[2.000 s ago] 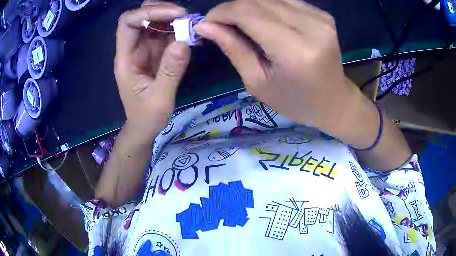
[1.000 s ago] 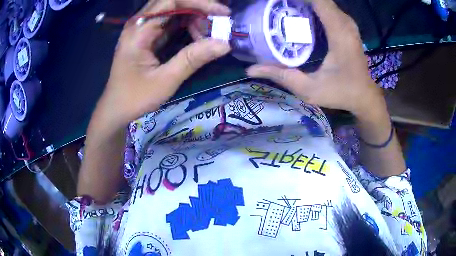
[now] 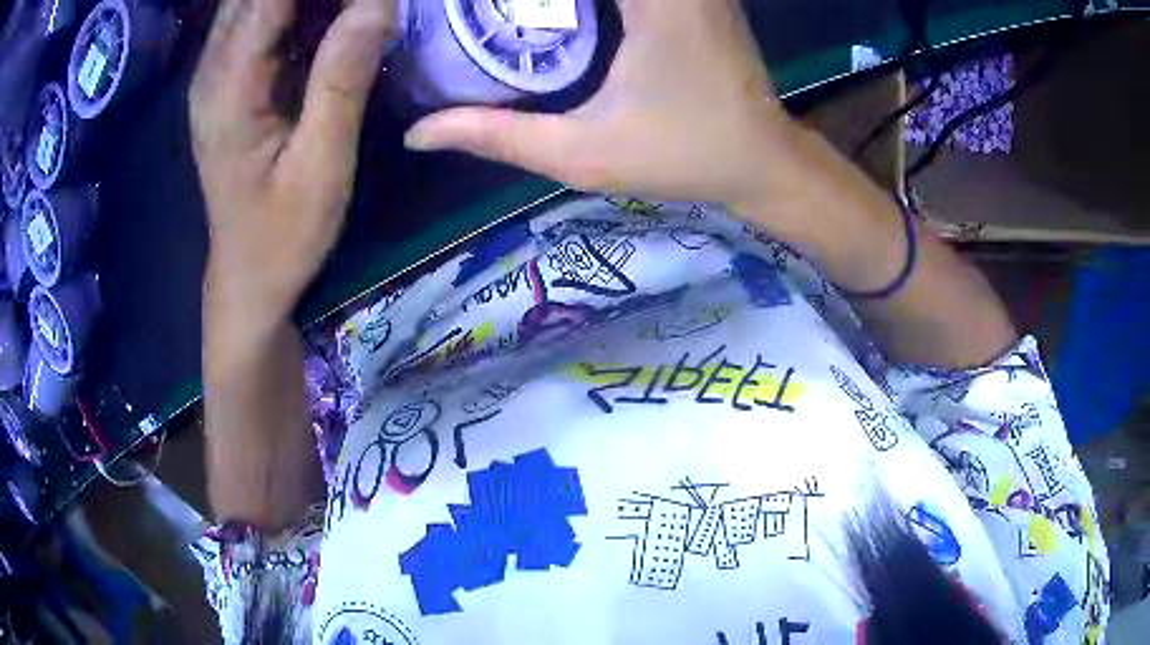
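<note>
A white-lilac housing (image 3: 435, 57) is at the top of the view, partly cut off by the upper edge. Its spoked end with a pale square centre faces right and towards me. My right hand (image 3: 656, 114) holds the housing from the right, thumb stretched beneath it. My left hand (image 3: 284, 114) is at the housing's left, fingers bent and partly cut off by the top edge. The wired insert is not visible now; whether my left hand holds it cannot be seen.
Several housings with spoked ends (image 3: 42, 237) stand along the bench's left side. Red and white wires (image 3: 95, 447) lie at the near left edge. Black cables (image 3: 918, 76) hang at the right over a cardboard box (image 3: 1047, 189) with heaped purple-white parts (image 3: 961, 107).
First both hands held the small wired insert. Then my right hand took hold of a housing, with the insert in my left. Now hands and housing are higher and further left, and the insert is hidden.
</note>
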